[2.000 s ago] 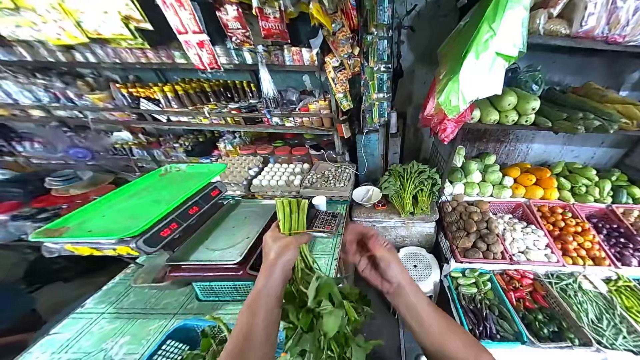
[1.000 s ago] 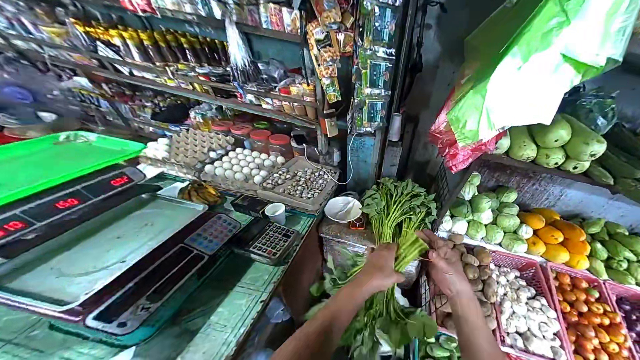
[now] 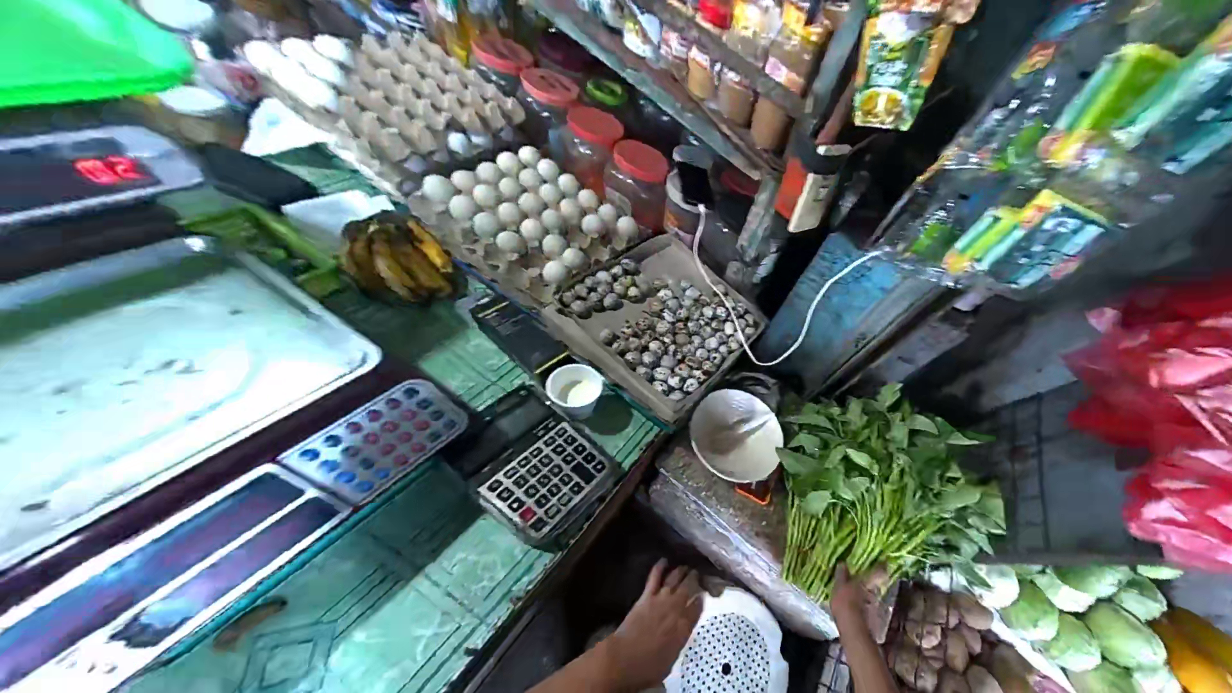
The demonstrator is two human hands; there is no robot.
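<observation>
A pile of leafy green vegetable bunches (image 3: 871, 491) lies on a small stand beside the counter, stems toward me. My right hand (image 3: 859, 592) touches the stem ends at the bottom of the pile; its fingers are partly hidden, so its grip cannot be told. My left hand (image 3: 664, 606) is over the edge of a white perforated plastic stool (image 3: 729, 650), fingers apart and holding nothing. A white bowl (image 3: 737, 436) sits to the left of the leaves.
On the green counter (image 3: 433, 587) are a calculator (image 3: 547, 478), a white cup (image 3: 575, 388), bananas (image 3: 397, 258) and a scale with a metal tray (image 3: 173, 375). Quail eggs (image 3: 679, 337) and larger eggs (image 3: 527, 207) stand behind. Red plastic bags (image 3: 1169, 414) hang at right.
Both hands held green bunches a second ago; my left hand has since let go and moved left of the pile. The view has swung closer to the counter and stand.
</observation>
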